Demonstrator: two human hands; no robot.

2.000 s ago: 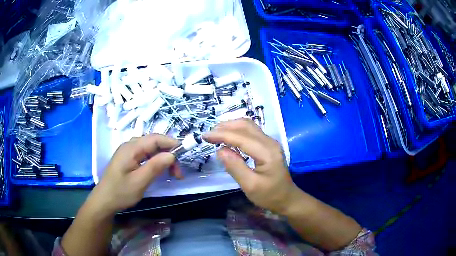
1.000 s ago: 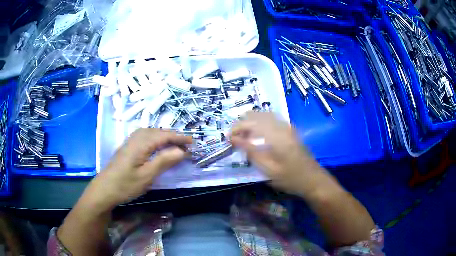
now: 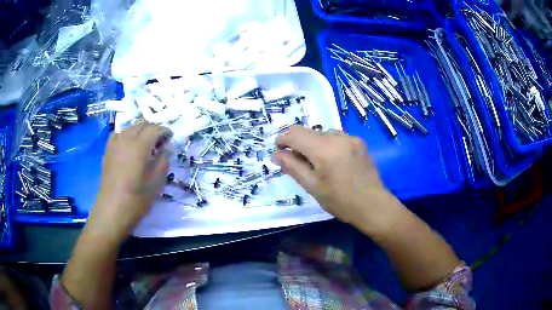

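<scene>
My left hand is over the left side of the white tray, fingers bent down near the white sleeves; its fingertips are blurred and I cannot tell if they hold anything. My right hand is over the right side of the tray, thumb and index finger close together at the loose parts; whether something is between them is not clear. Thin silver rods with dark heads lie loose in the tray between my hands. White sleeves are heaped at its far left.
A second white tray overlaps the far edge. A left blue tray holds metal tubes beside a clear plastic bag. A right blue tray holds slim silver units. More full blue trays stand far right.
My hands have moved apart, the left one toward the tray's left side. The silver tube and white sleeve seen between my hands before no longer show there. The right blue tray's pile looks slightly larger.
</scene>
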